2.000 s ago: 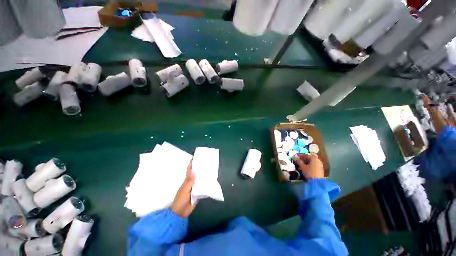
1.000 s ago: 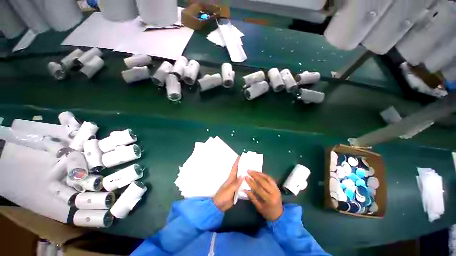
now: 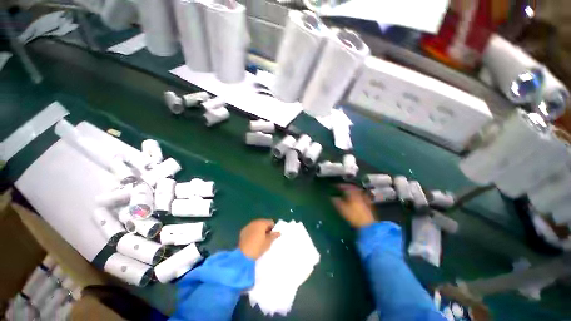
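A loose fanned stack of white wrapping sheets (image 3: 285,269) lies on the green bench in front of me. My left hand (image 3: 258,238) is at the stack's upper left edge, fingers curled, fingertips touching the sheets; whether it grips one is unclear. My right hand (image 3: 354,205) is blurred, reaching over the green belt just left of some small white cylinder units (image 3: 382,188). Its fingers look apart and no object shows in it. A white wrapper-like piece (image 3: 426,240) lies right of my right sleeve, beside another cylinder.
A pile of white cylinders (image 3: 183,233) lies at left, partly on a white liner (image 3: 59,188). An open brown carton (image 3: 22,241) at lower left holds more cylinders. Large white cylinders (image 3: 225,44) stand beyond the belt, near a white socket panel (image 3: 416,103). The disc tray (image 3: 466,301) is partly visible at lower right.
My hands have separated; the white piece between them is gone from there. My right hand has moved forward and right over the belt. The view has turned left and tilted.
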